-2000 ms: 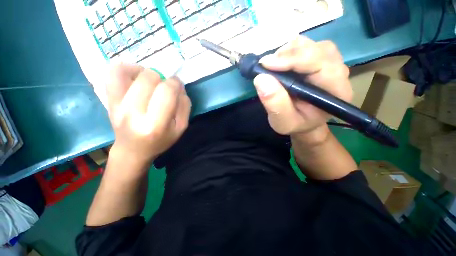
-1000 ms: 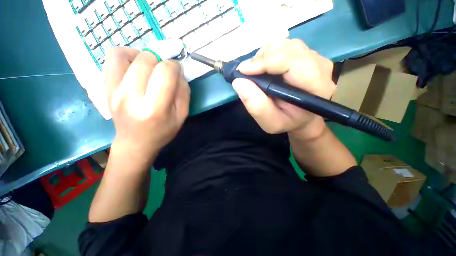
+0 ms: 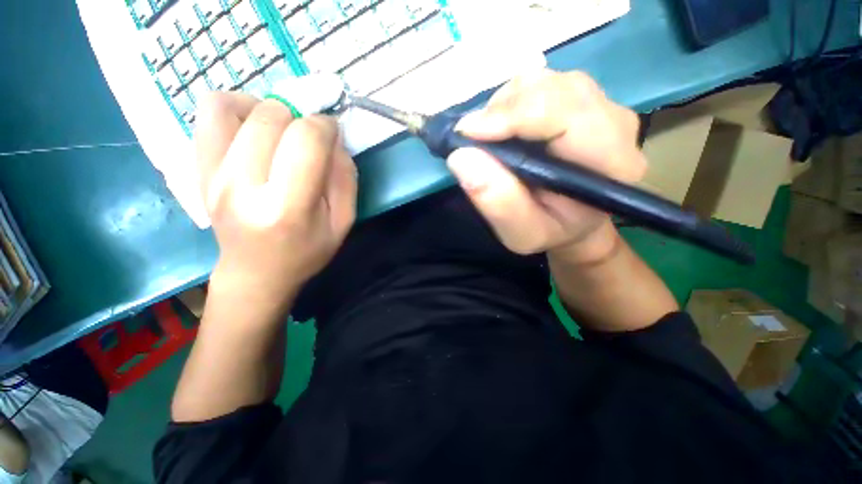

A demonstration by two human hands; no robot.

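My right hand (image 3: 558, 161) holds the black soldering iron (image 3: 605, 189) like a pen. Its thin metal tip (image 3: 378, 108) points left and meets a small white and green piece (image 3: 312, 92) at the fingertips of my left hand (image 3: 274, 189). My left hand is a closed fist around that piece; what lies inside the fist is hidden. Solder wire cannot be made out clearly. The PCB panels (image 3: 213, 47), grids of small pale cells with green edge strips, lie on the white tray (image 3: 128, 104) just beyond my hands.
A flat black object (image 3: 723, 19) lies on the green bench mat (image 3: 85, 208) at the upper right. Layered board edges (image 3: 14, 265) are at the left. Cardboard boxes (image 3: 742, 340) and a red plastic piece (image 3: 137, 350) are below the bench. Part of another person's arm (image 3: 11, 446) shows at lower left.
Since two seconds ago, the iron and right hand have moved left, bringing the tip to the piece at my left fingertips. Since one second ago, the hands have barely moved. An arm has appeared lower left.
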